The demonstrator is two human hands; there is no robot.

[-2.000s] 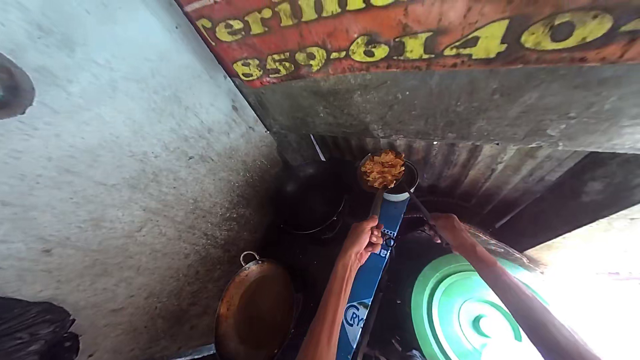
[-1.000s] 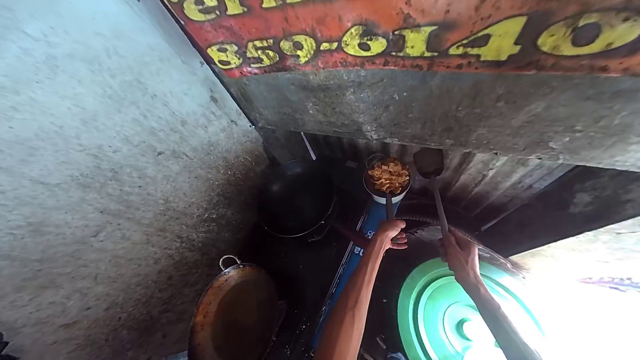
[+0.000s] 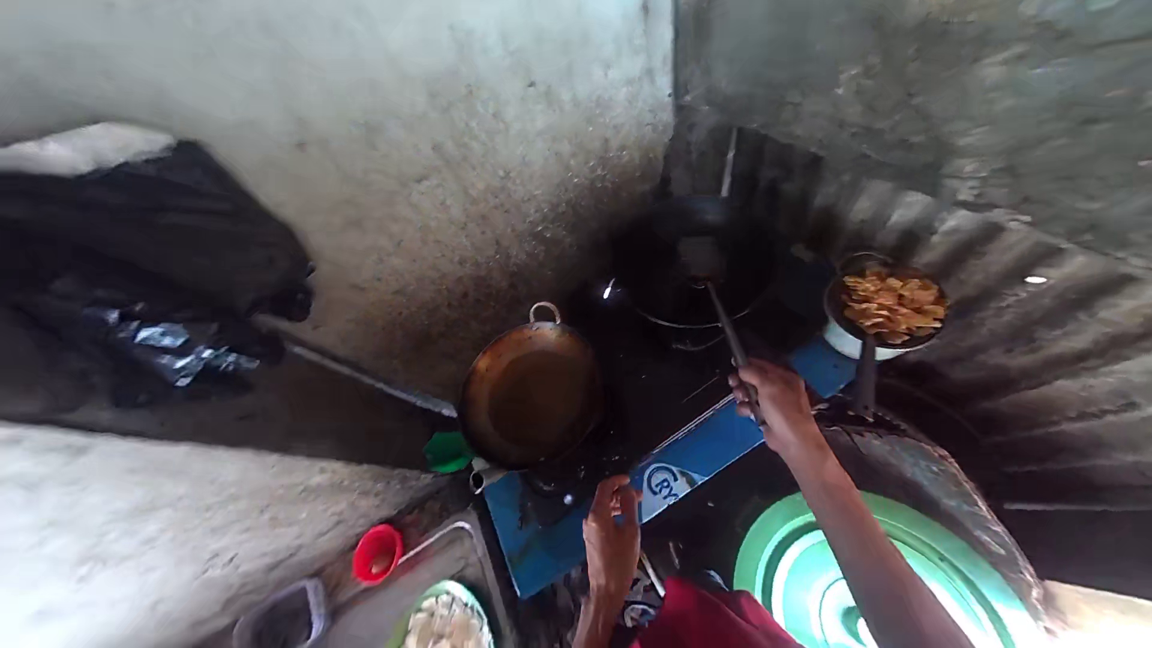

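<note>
My right hand grips the long handle of a spatula, whose blade is down in a dark wok in the corner. Near the front edge of a gas stove with a blue front, my left hand holds nothing, its fingers bent and apart. Beyond it sits a brown pan with oil and a loop handle. To the right of the dark wok, fried pieces fill a dark strainer with a handle, which rests on a white pot.
A green round lid is under my right forearm. At lower left are a red cup, a grey container and a bowl of pale pieces. Black plastic bags hang on the left. Walls close in behind the stove.
My left hand has let go of the strainer handle and moved to the stove's front edge. The spatula in my right hand has gone from beside the strainer into the dark wok. The view has swung left and down.
</note>
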